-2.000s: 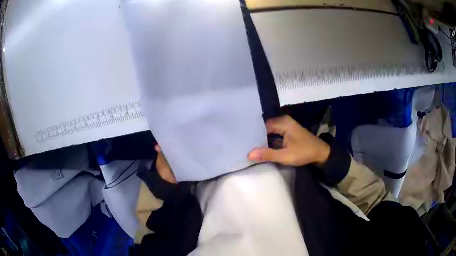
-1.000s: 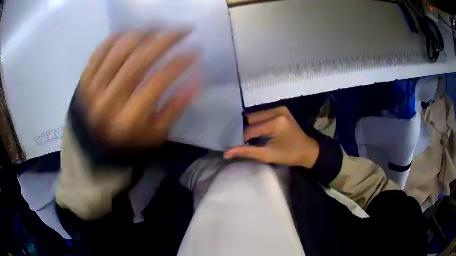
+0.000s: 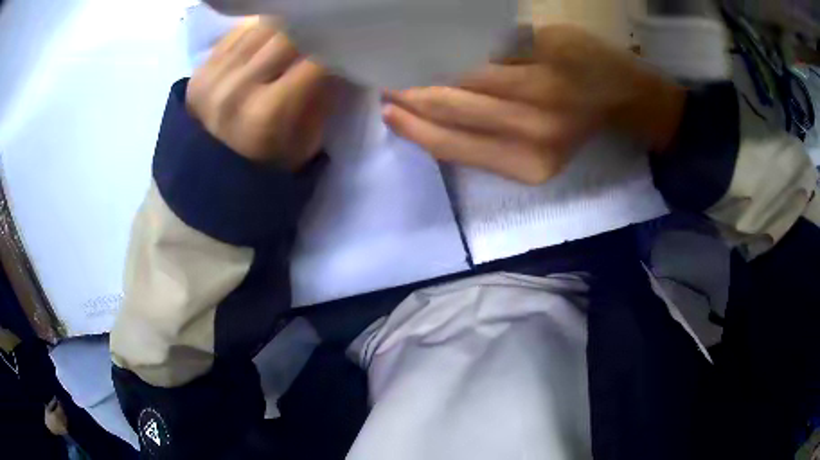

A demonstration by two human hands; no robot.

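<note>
A light grey-blue panel [image 3: 387, 216] lies on the white table in front of me, its near end at the table's front edge. A thin dark line runs down its right side. My left hand [image 3: 261, 94] is at the upper left of the panel, blurred, with fingers curled; what it grips is hard to tell. My right hand [image 3: 539, 108] reaches in from the right over the panel, fingers pointing left and close together. The pale sewing machine head [image 3: 405, 36], blurred and close, covers the top of the view and hides part of both hands.
The white table [image 3: 72, 162] has a ruler scale along its front edge. Dark-handled scissors [image 3: 769, 54] lie at the upper right. Light cloth [image 3: 467, 359] rests across my lap. Light cloth pieces [image 3: 90, 373] hang below the table at left. Part of another person [image 3: 36, 404] shows at lower left.
Both hands have moved up and away from me, toward the machine head. My right hand has left the panel's near right corner. The view has tilted and moved closer to the machine.
</note>
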